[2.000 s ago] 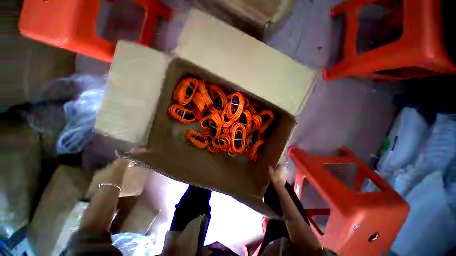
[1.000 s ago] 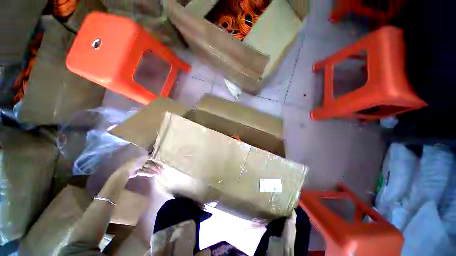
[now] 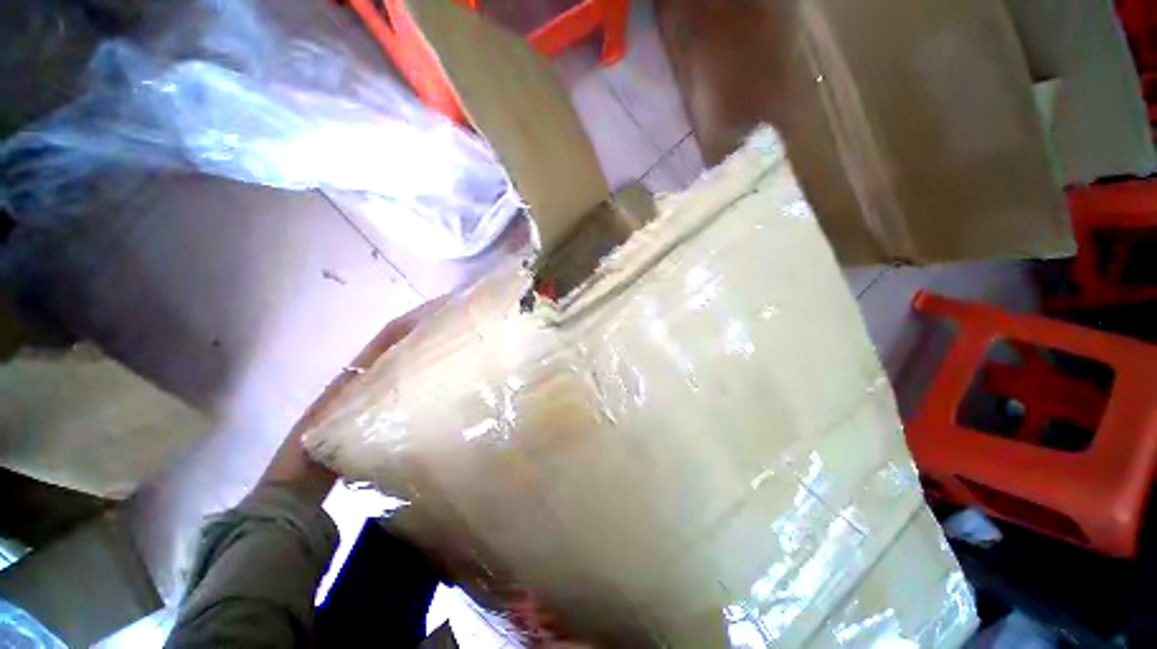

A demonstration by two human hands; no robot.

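Note:
A large brown carton [image 3: 711,431] with shiny tape fills the middle, close to me and tilted, one outer side facing me. One flap [image 3: 520,114] stands up at its top. Only a tiny red-orange spot shows at its opening; the inside is hidden. My left hand [image 3: 336,399] grips the carton's left side, partly hidden by it. My right hand is not clearly visible; a blurred reddish patch at the carton's lower edge may be part of it.
Clear plastic wrap [image 3: 317,140] lies on the floor upper left. Another brown carton [image 3: 863,140] stands at the top right. A red-orange stool [image 3: 1066,418] is at the right. Opened cardboard [image 3: 89,412] lies at the left edge.
The carton has come up closer and tilted, so its orange coils are hidden. The view has shifted left; my right hand, seen earlier on the carton's right side, no longer shows there.

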